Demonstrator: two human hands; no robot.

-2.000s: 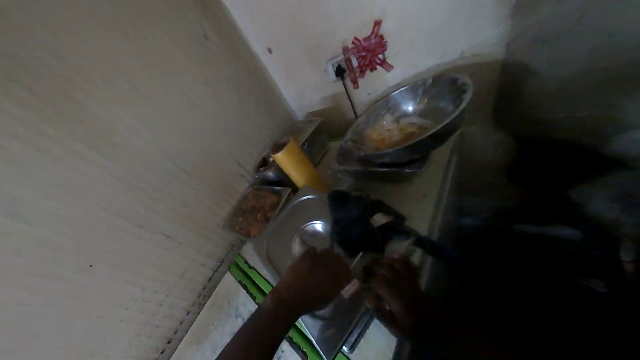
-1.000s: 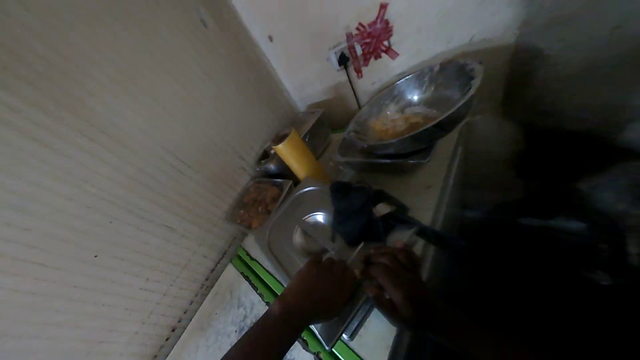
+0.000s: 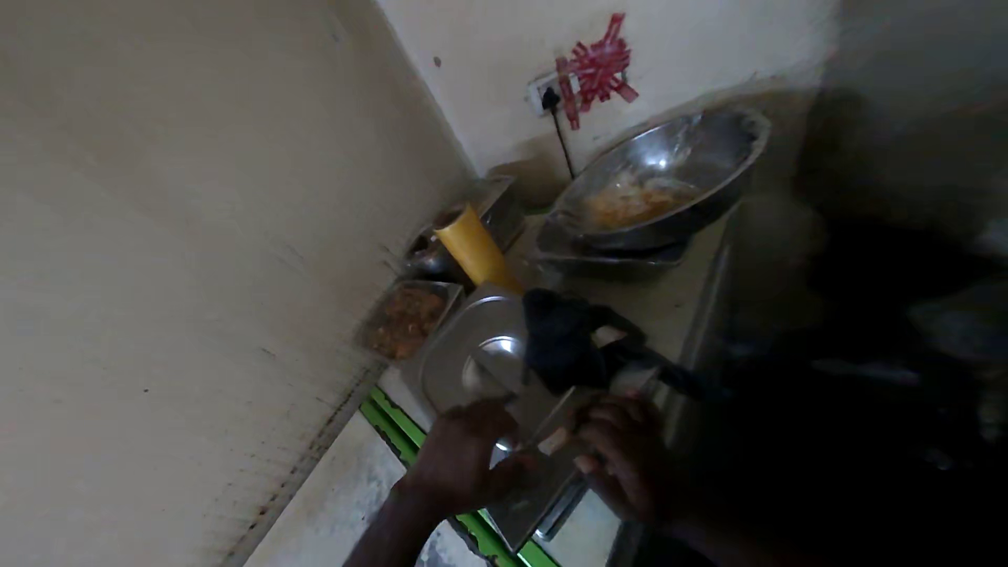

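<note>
My left hand (image 3: 468,457) is over the near part of a shiny steel lid or tray (image 3: 441,378), its fingers curled; blur hides what they hold. Close on its right, my right hand (image 3: 622,453) is bent around something small and pale at the rim of a steel container (image 3: 520,512). Just beyond both hands lies a bunched dark cloth or bag (image 3: 563,339), with a dark strap-like part stretching right. Whether either hand grips a tool cannot be told in the dim light.
A yellow roll (image 3: 476,248) stands behind the lid. Left of it, a steel pan of brownish food (image 3: 405,319) sits by the wall. A large metal bowl (image 3: 709,157) with orange-yellow contents rests tilted on a dark base. Behind is a wall socket (image 3: 547,93) with a plug and red tape.
My left hand has drawn a little away from my right hand, toward the left, since one second ago. The bowl, the yellow roll and the dark cloth stay in place.
</note>
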